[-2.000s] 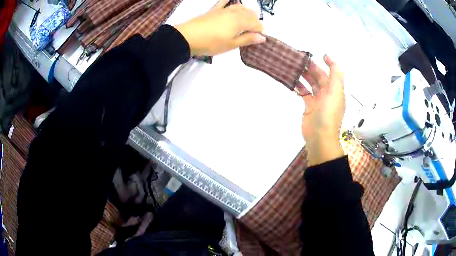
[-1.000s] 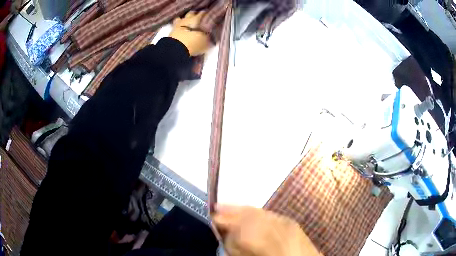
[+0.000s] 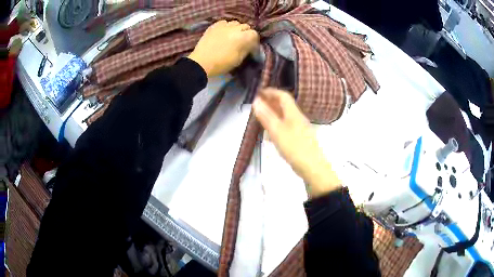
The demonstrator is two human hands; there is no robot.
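A bundle of plaid strips [image 3: 319, 76] is heaped at the top of the white table, its ends fanned out. My left hand [image 3: 226, 47] is closed on the bundle near its gathered middle. One long narrow plaid strip [image 3: 234, 189] runs from the bundle down over the table's front edge. My right hand [image 3: 284, 121] is at this strip's upper part with fingers bent around it; it is slightly blurred. A wider plaid garment panel [image 3: 392, 251] lies at the lower right under the sewing machine head, partly hidden by my right sleeve.
The white sewing machine [image 3: 433, 178] with a blue stripe stands at the right. A measuring scale [image 3: 176, 230] runs along the table's front edge. A blue-and-white patterned item [image 3: 64, 80] lies at the left. Stacked plaid panels [image 3: 24, 227] are at the lower left, below the table.
My right hand has moved up from the front edge to the strip's upper part. The bundle has come further into view and its strips are spread to the right. My left hand remains at the bundle.
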